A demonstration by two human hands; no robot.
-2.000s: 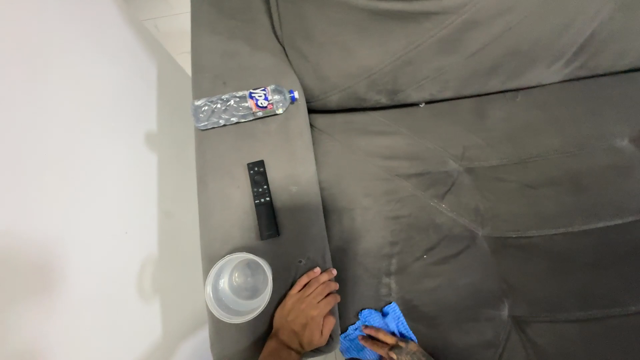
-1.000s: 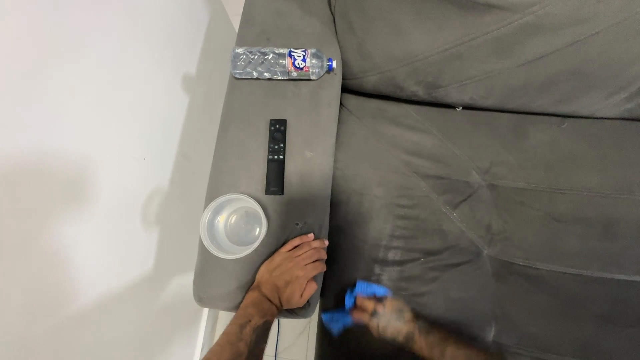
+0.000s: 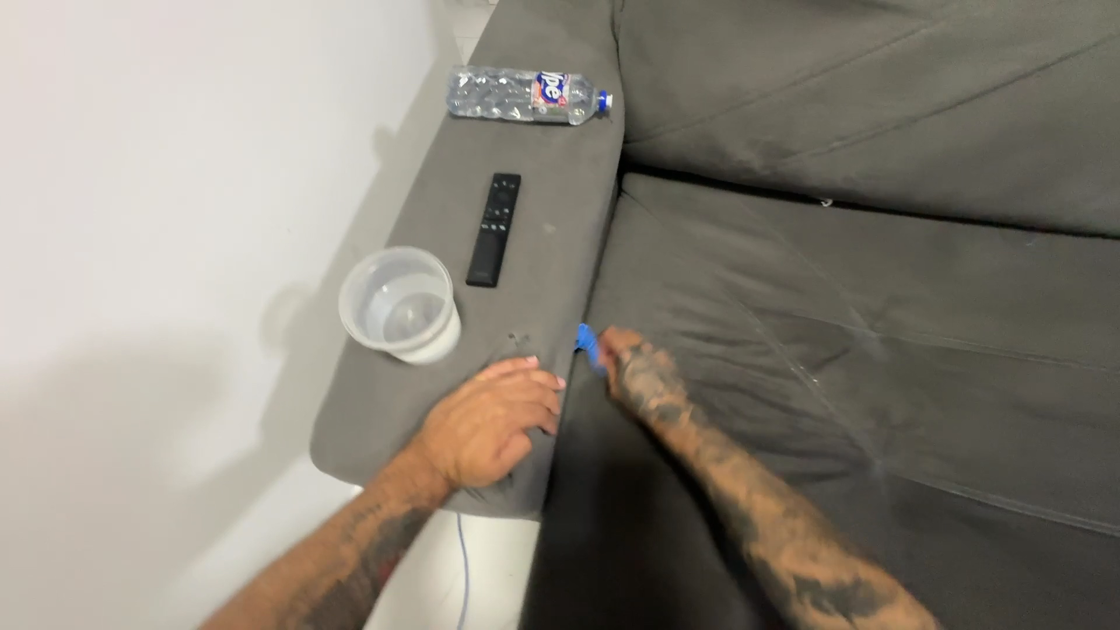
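My left hand (image 3: 494,420) rests palm down on the grey fabric armrest (image 3: 560,236) of a sofa, holding nothing. My right hand (image 3: 643,372), slightly blurred, grips a blue cloth (image 3: 588,344) at the gap between the armrest and the seat cushion (image 3: 717,306); part of the cloth is hidden by the fingers and the gap. A clear plastic tub (image 3: 401,302) with some liquid stands on the armrest, up and left of my left hand. Beyond it lie a black remote control (image 3: 494,229) and, farther back, a clear Ypê bottle (image 3: 525,94) with a blue cap, on its side.
A white wall (image 3: 175,175) runs along the left. The sofa backrest (image 3: 857,96) rises behind the seat. A thin light-coloured cable (image 3: 464,569) hangs or lies by the floor below the armrest's front end. A small white bit (image 3: 826,202) sits at the seam under the backrest.
My right hand has moved the blue cloth from the front of the seat cushion up to the gap beside the armrest. My left hand stays on the armrest. The view has shifted.
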